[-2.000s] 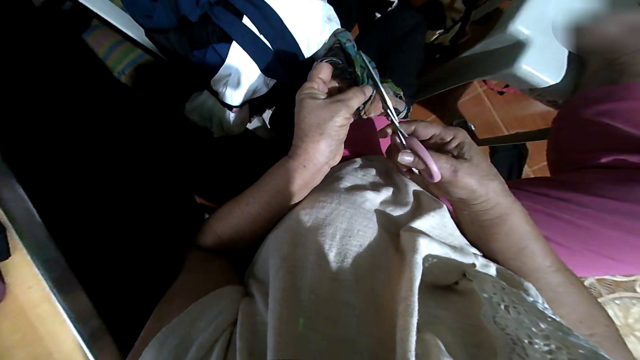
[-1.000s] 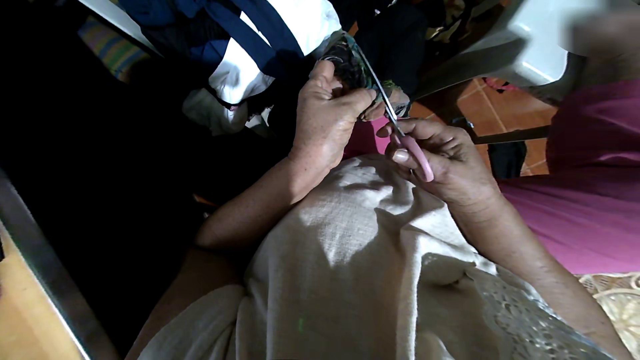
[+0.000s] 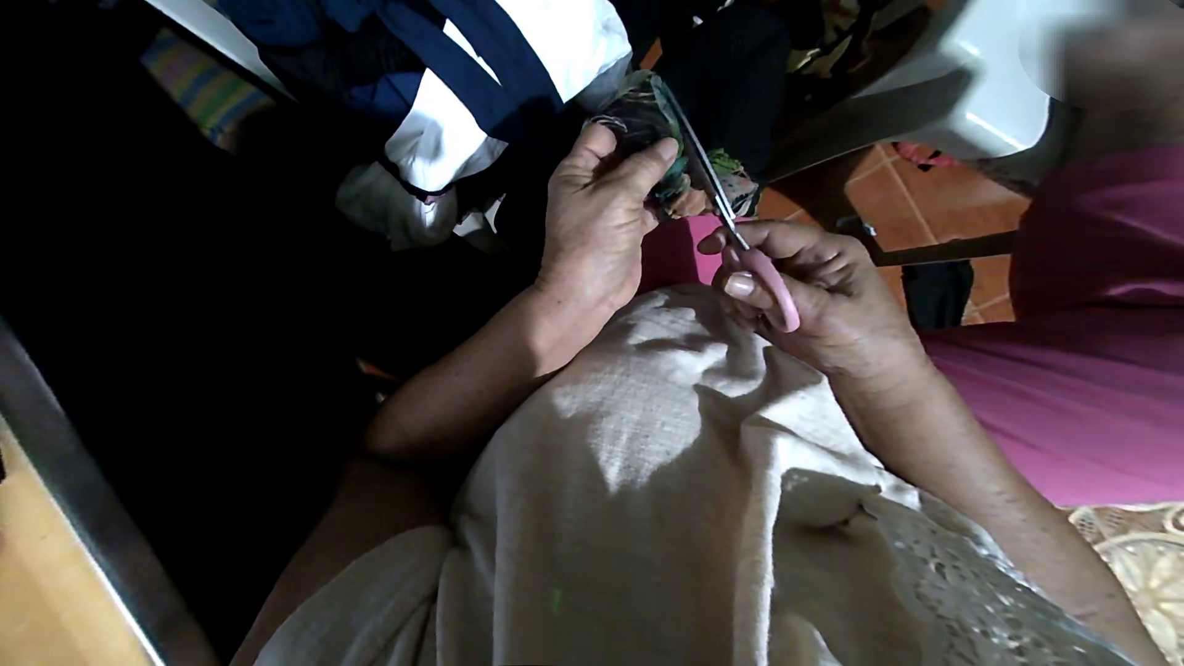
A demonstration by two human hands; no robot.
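Note:
My left hand (image 3: 601, 213) pinches a dark, green-patterned piece of fabric (image 3: 638, 116) between thumb and fingers, near the top centre. From the right, my right hand (image 3: 814, 287) holds a pair of scissors (image 3: 768, 289) with pink handles, thumb and fingers at the loops. The metal blades point up and left along the fabric's right edge and look nearly closed together. Whether cloth lies between them, I cannot tell. Below both hands, a cream cloth garment (image 3: 629, 444) with a lace part covers my lap. A bright pink surface (image 3: 684, 250) shows between my hands.
White and navy cloth (image 3: 518, 65) is heaped at the upper left. A white plastic chair (image 3: 999, 102) stands at the upper right over a tiled floor (image 3: 906, 194). Beside me at the right is a person in magenta clothing (image 3: 1091, 388). A wooden surface with a dark edge (image 3: 55, 546) lies lower left.
The scissor blades, apart two seconds ago, have come together. My right hand has stayed close to the same place, and my left hand still holds the fabric.

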